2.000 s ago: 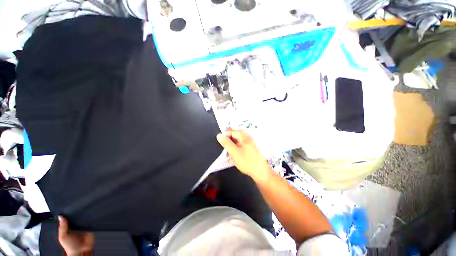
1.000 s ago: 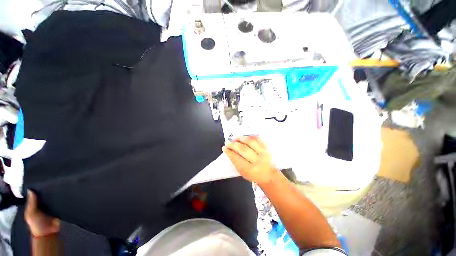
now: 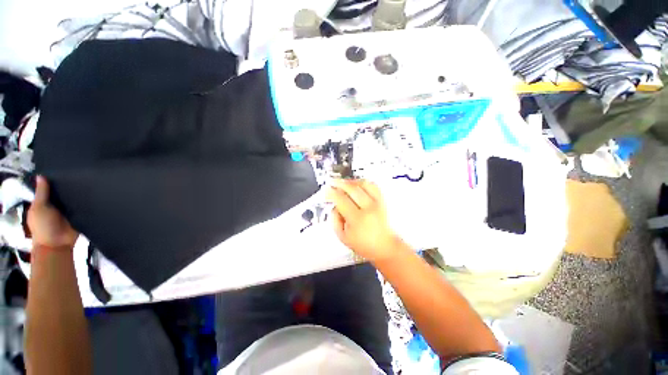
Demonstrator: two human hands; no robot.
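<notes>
A large black fabric panel (image 3: 168,146) lies on the white table (image 3: 242,267), left of the overlock machine (image 3: 469,55). Its right edge reaches the needle area (image 3: 333,157). A loose dark thread lies near its upper right edge. My left hand (image 3: 51,216) grips the panel's left edge, the thumb on top and the fingers partly hidden. My right hand (image 3: 359,216) is at the panel's right corner just in front of the needle area, fingers bent together; its fingertips are at the fabric edge, but whether they pinch it I cannot tell.
A phone (image 3: 506,194) and thin pens (image 3: 472,168) lie on the table's right part. Striped grey and white cloth bundles (image 3: 557,47) are behind the machine. A short black strip (image 3: 97,275) lies at the table's left. Small dark scraps (image 3: 307,216) lie near my right hand.
My left hand has moved up along the panel's left side. The panel's lower part has moved up off my lap onto the table, baring the table's front. My right hand has moved slightly up toward the needle.
</notes>
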